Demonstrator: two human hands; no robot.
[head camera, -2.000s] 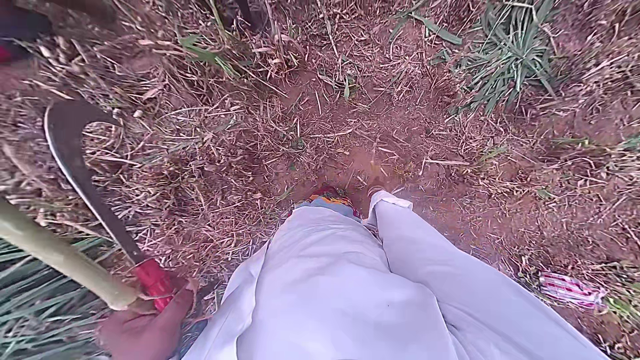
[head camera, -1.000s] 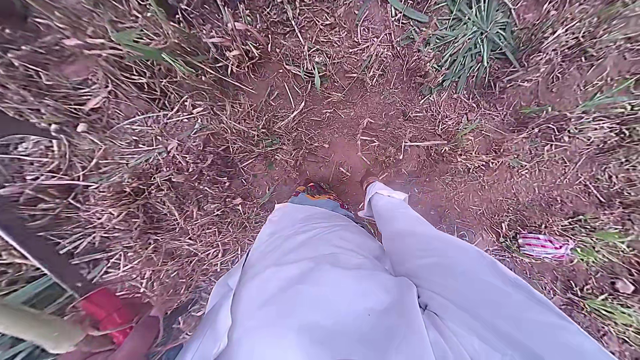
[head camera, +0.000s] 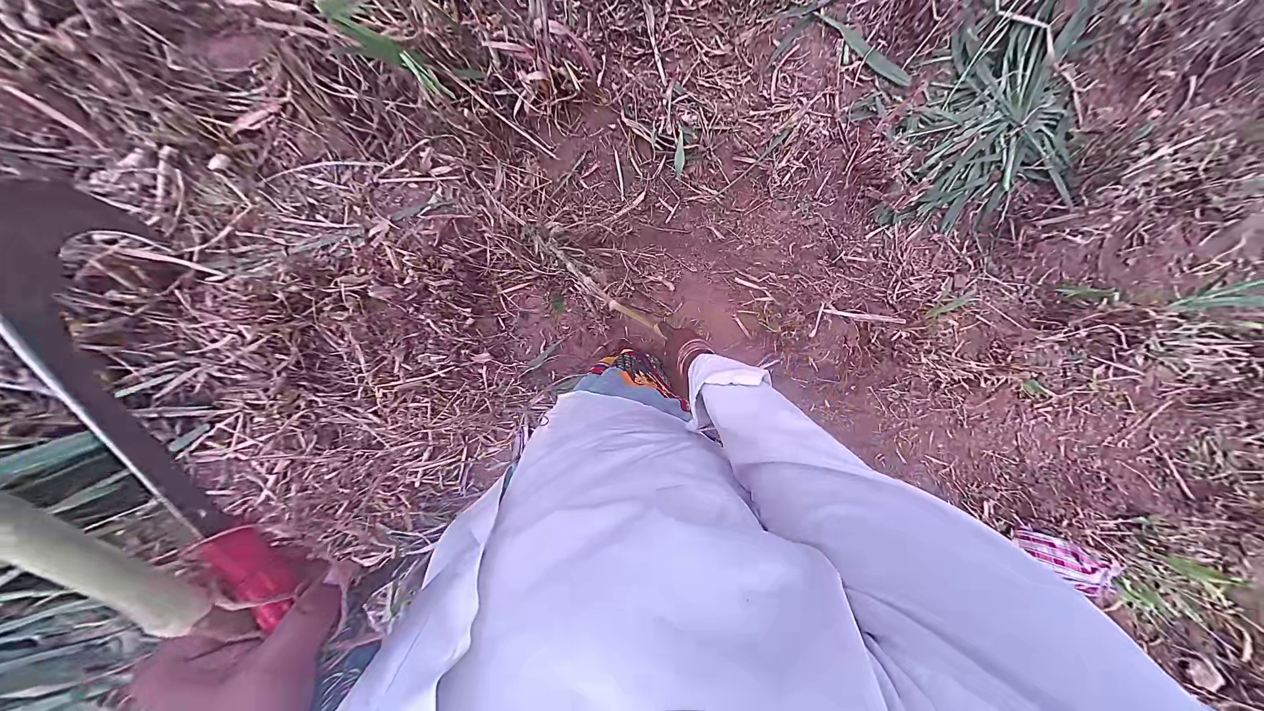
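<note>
My left hand (head camera: 232, 652), at the lower left, is closed round the red handle (head camera: 252, 578) of a sickle. The dark curved blade (head camera: 94, 395) points up and left, its hooked tip near the left edge. A thick pale green stalk (head camera: 99, 573) sits beside the handle, with its end against the same hand. Near the centre, low over the soil, my right hand (head camera: 681, 348) shows small and dark below the cuff of a long white sleeve (head camera: 869, 523), with bangles at the wrist. A thin dry stalk (head camera: 612, 301) runs up and left from its fingers, which are partly unclear.
Dry cut grass (head camera: 346, 346) covers the ground at left, around bare reddish soil (head camera: 711, 286). Green leafy tufts (head camera: 997, 128) stand at upper right. A pink-and-white wrapper or cloth (head camera: 1066, 563) lies at lower right. Long green leaves (head camera: 59, 642) lie under my left hand.
A thin dry stalk now reaches from my right hand, where none showed before. The sickle and the green stalk went partly out of view at the left edge and show more again.
</note>
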